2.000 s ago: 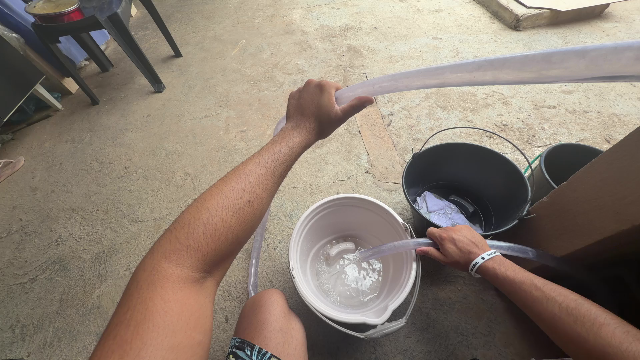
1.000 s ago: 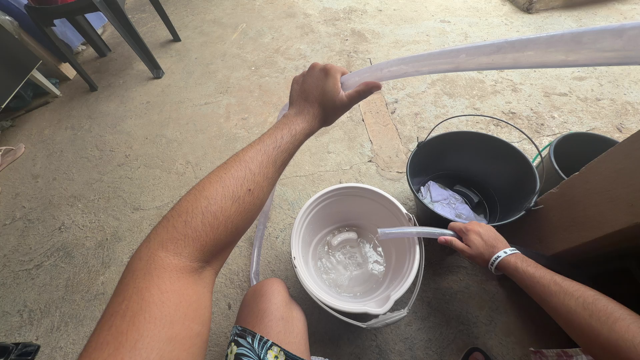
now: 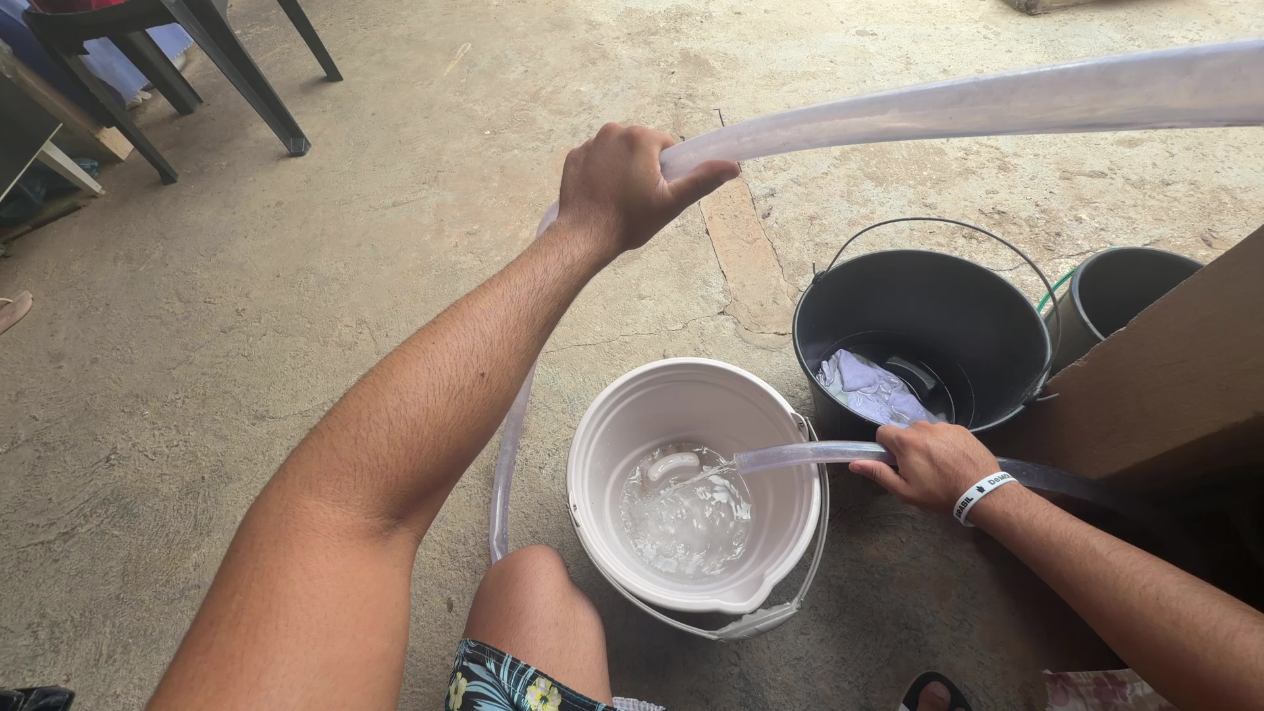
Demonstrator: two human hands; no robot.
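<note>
My left hand (image 3: 632,188) is closed around a clear plastic hose (image 3: 918,104), held up above the floor; the hose runs off to the right and hangs down behind my forearm. My right hand (image 3: 928,461) grips a length of clear hose near its open end (image 3: 790,454), which reaches over the right rim of a white plastic bucket (image 3: 607,420). Water (image 3: 691,523) runs from that end into the bucket, where shallow water ripples at the bottom. Whether both lengths are one hose cannot be told.
Right of the white bucket stands a black bucket (image 3: 928,286) with a pale cloth (image 3: 869,385) inside. Beyond it are another dark bucket (image 3: 1136,281) and a brown block-like edge (image 3: 1175,375). A dark plastic chair (image 3: 237,74) stands upper left. My knee (image 3: 538,602) is beside the white bucket.
Two seconds ago the hose end reached farther into the white bucket; my right hand has drawn it back toward the right rim. My left hand keeps its hold on the raised hose.
</note>
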